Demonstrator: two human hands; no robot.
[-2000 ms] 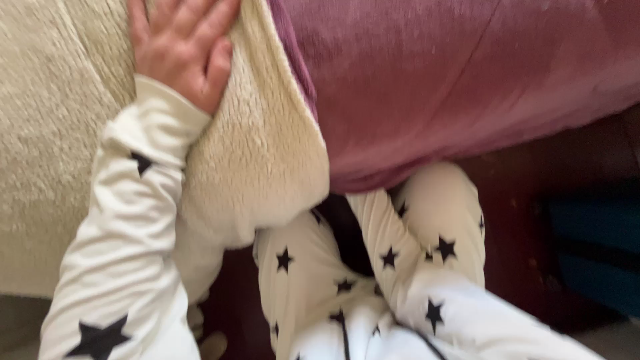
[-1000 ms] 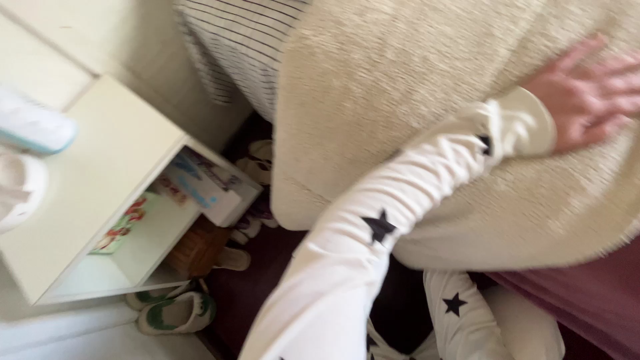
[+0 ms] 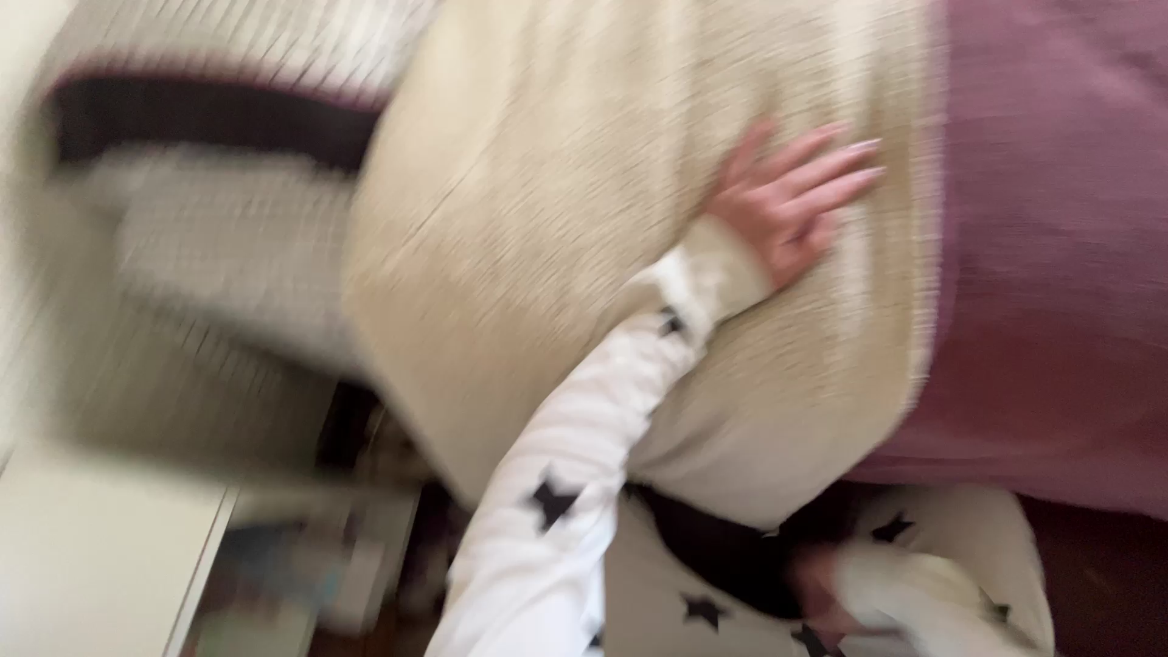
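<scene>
My left hand lies flat with its fingers apart on a cream fleece blanket, near the blanket's right edge. Beside that edge runs a mauve velvety cover. Low in the view, my right hand is blurred beside my star-patterned trouser leg, below the blanket's lower edge. Its fingers are too blurred to tell whether they hold anything.
A blurred striped cloth and a grey ribbed cloth are at the upper left. A white cabinet with items on an inner shelf stands at the lower left, close to the blanket's corner.
The view has swung left and then partly back. My right hand now shows low in the view; it was not visible in the earlier frames. My left hand remains on the blanket.
</scene>
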